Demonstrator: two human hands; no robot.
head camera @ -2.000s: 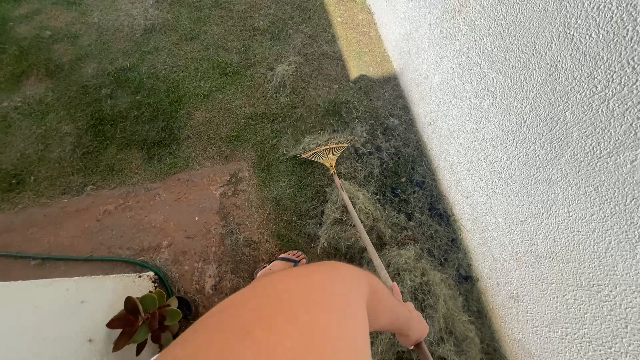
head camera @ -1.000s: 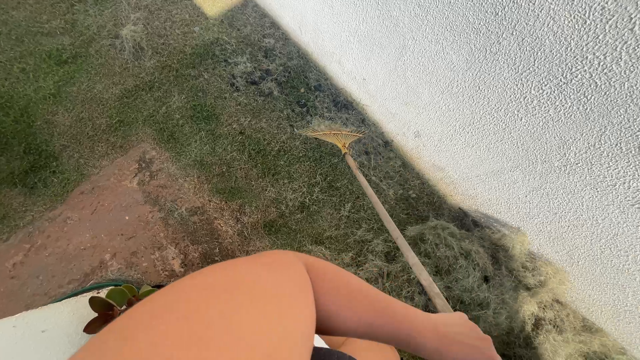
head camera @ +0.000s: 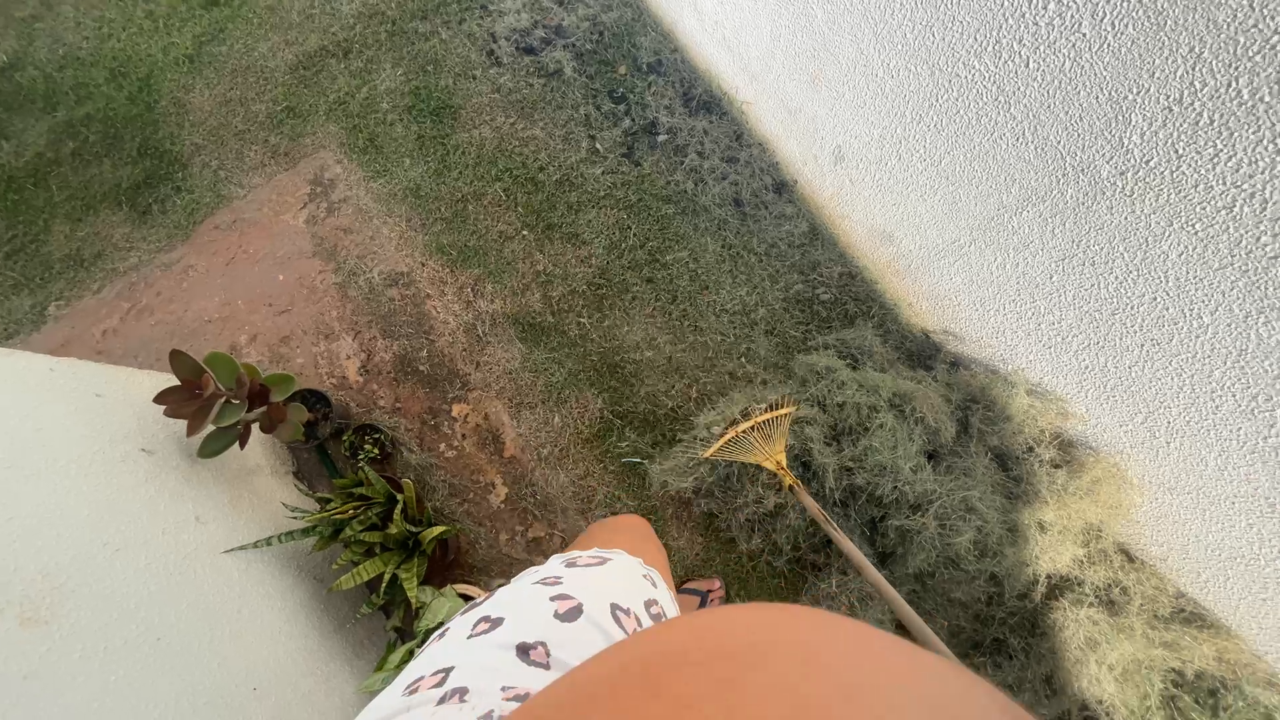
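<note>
A yellow fan rake head [head camera: 758, 440] rests at the left edge of a pile of dry cut grass [head camera: 900, 450]. Its wooden handle [head camera: 870, 575] slants down to the right and passes out of sight behind my bare arm [head camera: 770, 670], which crosses the bottom of the view. Neither of my hands shows, so the grip on the handle is hidden. A sandalled foot [head camera: 703, 592] stands on the grass just left of the handle, beside patterned white shorts [head camera: 540, 630].
A rough white wall [head camera: 1000, 180] borders the grass pile on the right. At left are a pale wall [head camera: 120, 520], a red-leaved succulent [head camera: 230, 400], potted snake plants [head camera: 385, 530] and a patch of bare reddish soil [head camera: 240, 270]. Short lawn [head camera: 580, 250] lies ahead.
The rake head has come nearer to me, from the lawn by the wall to the grass pile. The hand seen on the handle earlier has left the view. The view has shifted.
</note>
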